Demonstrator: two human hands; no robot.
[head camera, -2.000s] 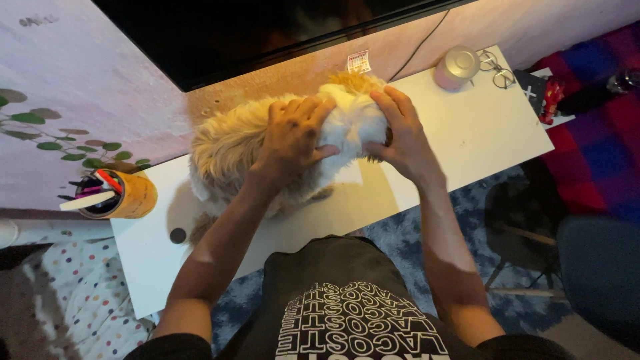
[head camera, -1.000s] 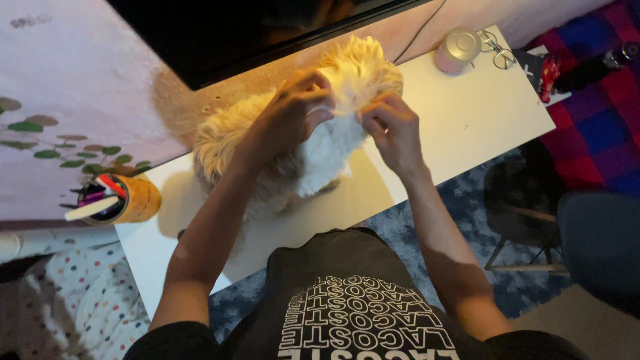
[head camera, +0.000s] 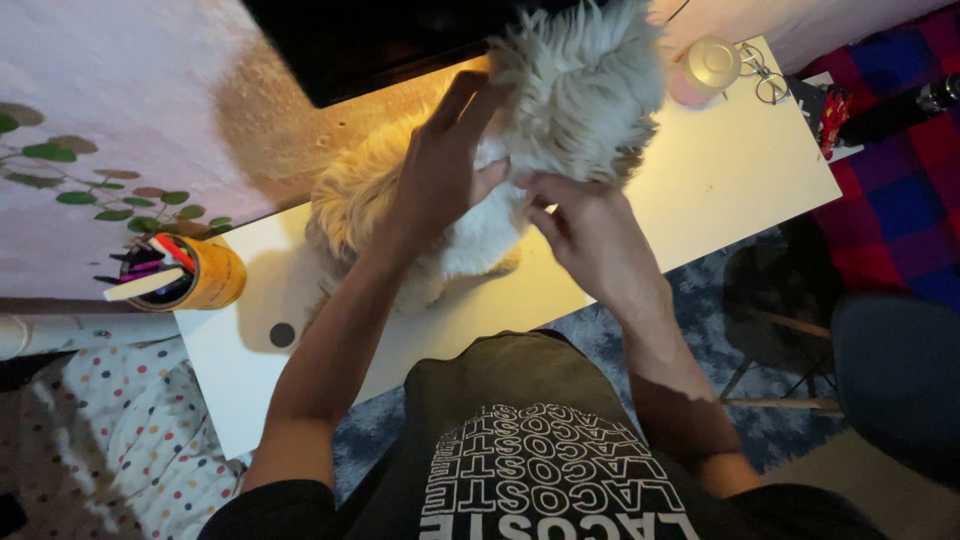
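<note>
A small long-haired dog with white and tan fur (head camera: 480, 232) is on the white tabletop (head camera: 735, 165), its shaggy head raised close to the dark screen. My left hand (head camera: 450, 150) lies against the side of its neck, the fingertips partly hidden behind the fur of the head. Just below the head, my right hand (head camera: 581, 225) touches the fur at the neck, thumb and fingers curled near each other. Whether either hand pinches fur or something at the neck cannot be made out.
A dark screen (head camera: 360, 45) overhangs the table's back edge. An orange pen holder (head camera: 221, 274) and dark disc (head camera: 282, 334) are at left; a lidded jar (head camera: 709, 67) and eyeglasses (head camera: 771, 86) at right. A dark chair (head camera: 892, 367) stands nearby.
The dog's head has risen toward the camera and now covers part of the screen. My hands have gone from spread around its head to close together at its neck.
</note>
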